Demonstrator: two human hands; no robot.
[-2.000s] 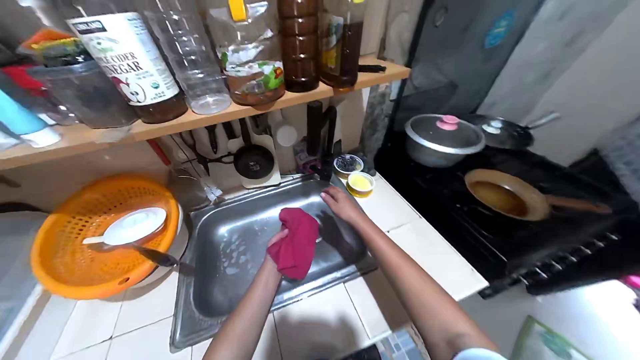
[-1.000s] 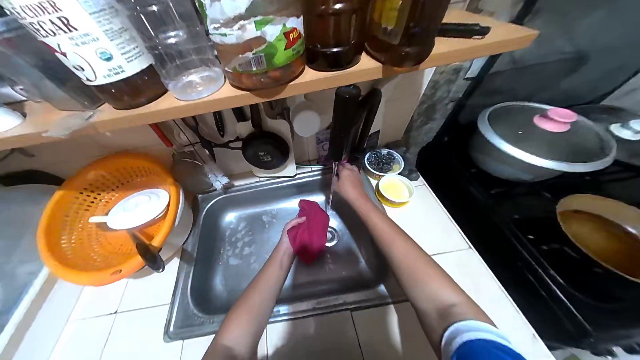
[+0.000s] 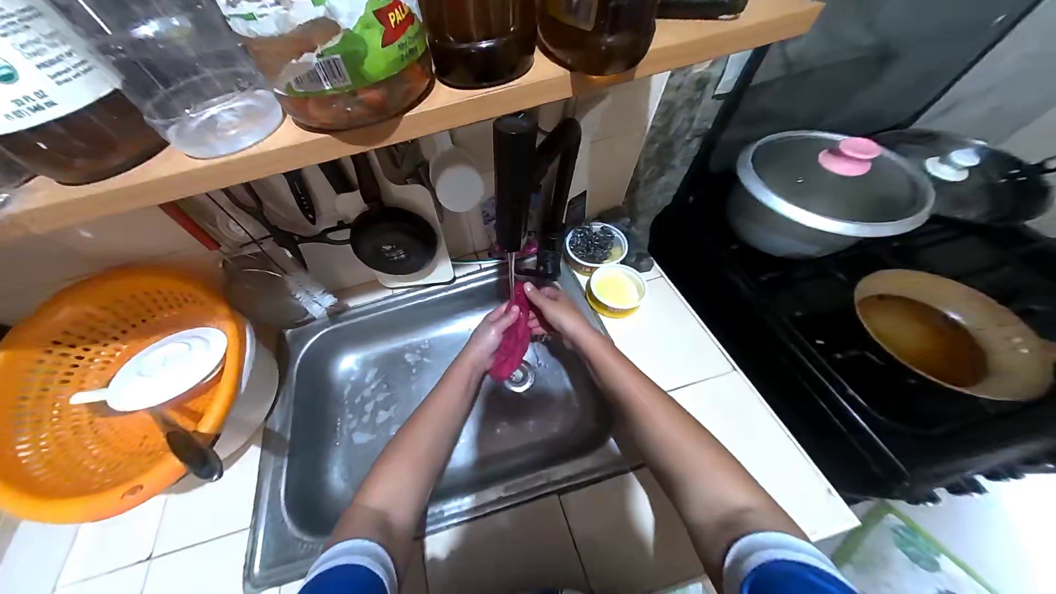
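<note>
A dark pink cloth (image 3: 513,345) hangs between my two hands over the metal sink (image 3: 330,462), above its drain. On its left side my left hand (image 3: 492,332) grips the cloth. My right hand (image 3: 554,312) holds the upper right part, with the fingers partly hidden behind it. Water runs in a thin stream from the black faucet (image 3: 515,181) onto the top of the cloth. Beside the sink's back right corner sit a tub of yellow paste (image 3: 616,289) and a bowl with a dark scouring pad (image 3: 594,245).
An orange plastic colander (image 3: 49,305) with a white utensil and a dark spoon stands left of the sink. Overhead, a wooden shelf (image 3: 462,107) carries bottles and jars. On the right, a black stove (image 3: 825,346) bears a lidded pot (image 3: 792,223) and a frying pan (image 3: 916,346).
My right hand has come from the faucet down to the cloth and now holds it along with my left. The cloth has moved under the faucet. Water is running, unlike two seconds ago.
</note>
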